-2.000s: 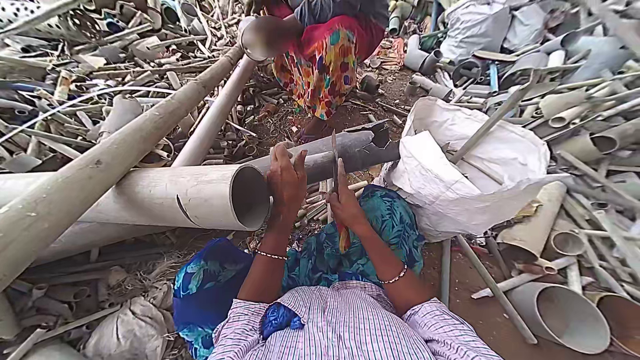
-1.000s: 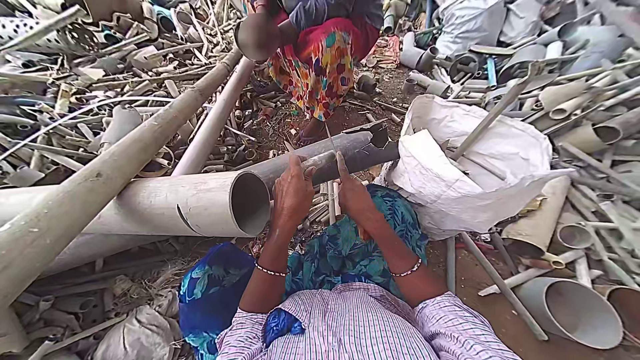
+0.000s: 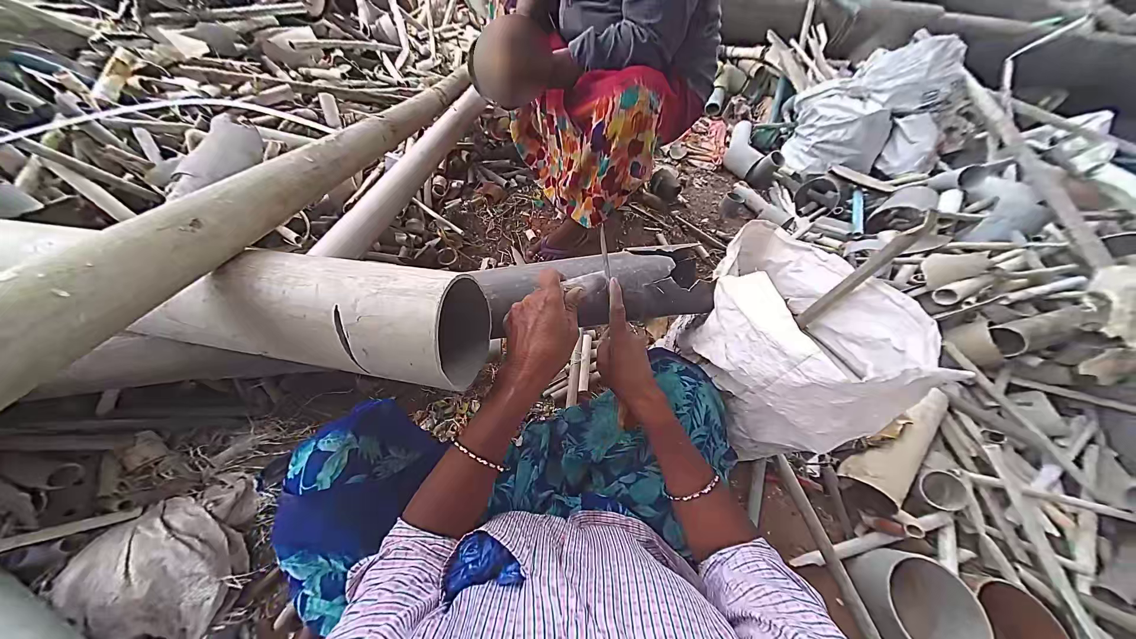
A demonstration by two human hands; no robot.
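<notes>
My right hand grips a thin upright blade, its index finger laid along the blade; an orange-brown end shows below the palm. Just to its left, my left hand is closed around a small pale piece, partly hidden by the fingers. Behind both hands lies a dark grey plastic pipe with a broken, jagged right end. A wide pale pipe with a slit in its wall has its open mouth left of my left hand.
A white woven sack holding strips stands at the right. Long pipes cross at the left. Across from me squats a person in a patterned skirt. Heaps of pipe offcuts lie on both sides, with a wide grey pipe at lower right.
My left hand has come off the dark pipe's upper side, where it rested two seconds ago, and is now closed on a small piece beside the blade.
</notes>
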